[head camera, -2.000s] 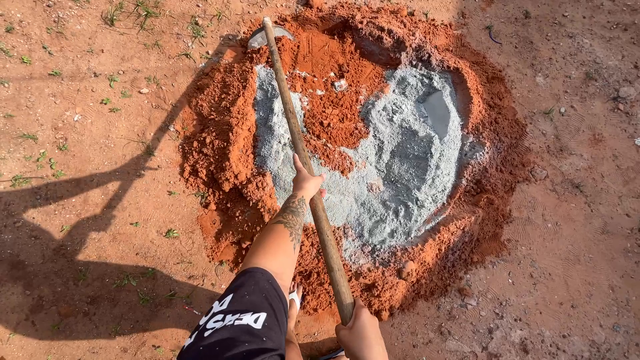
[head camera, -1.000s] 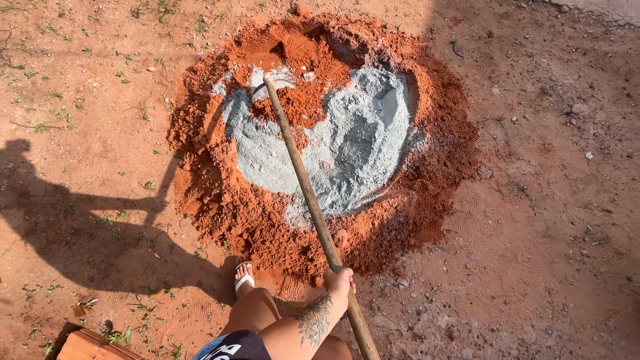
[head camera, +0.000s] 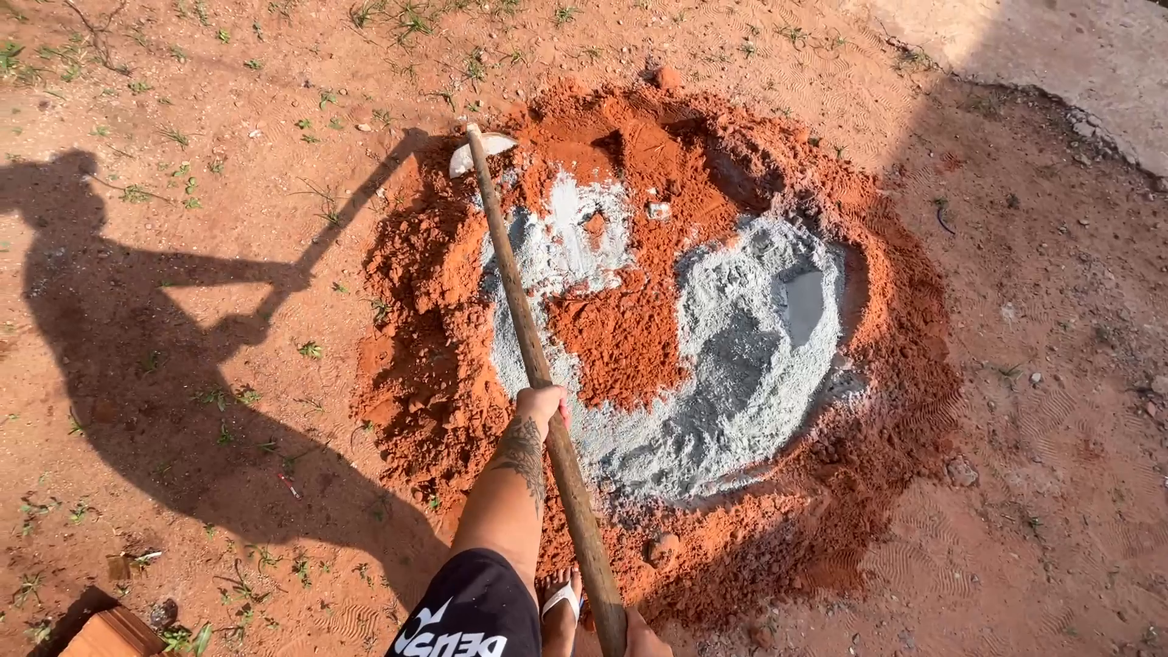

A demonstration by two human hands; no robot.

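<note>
My left hand (head camera: 542,406) is closed around the middle of a long wooden handle (head camera: 511,274), its tattooed forearm reaching up from a black sleeve. Near the handle's lower end, at the bottom edge of the view, my right hand (head camera: 644,639) grips it and is partly cut off. At the far end, a hoe blade (head camera: 482,153) coated in pale material is at the upper left rim of the heap. Grey cement powder (head camera: 730,401) lies in a curved band inside the ring of loose red soil (head camera: 894,438), with red soil in the middle as well.
A sandaled foot (head camera: 560,598) stands at the heap's near edge. An orange clay brick (head camera: 114,634) lies at the bottom left. A concrete slab (head camera: 1068,73) borders the ground at the upper right. My shadow falls across the dirt on the left.
The hoe blade, inside the heap at its upper left one second ago, is now at the outer rim. More red soil shows in the middle, between the grey areas. The view has shifted.
</note>
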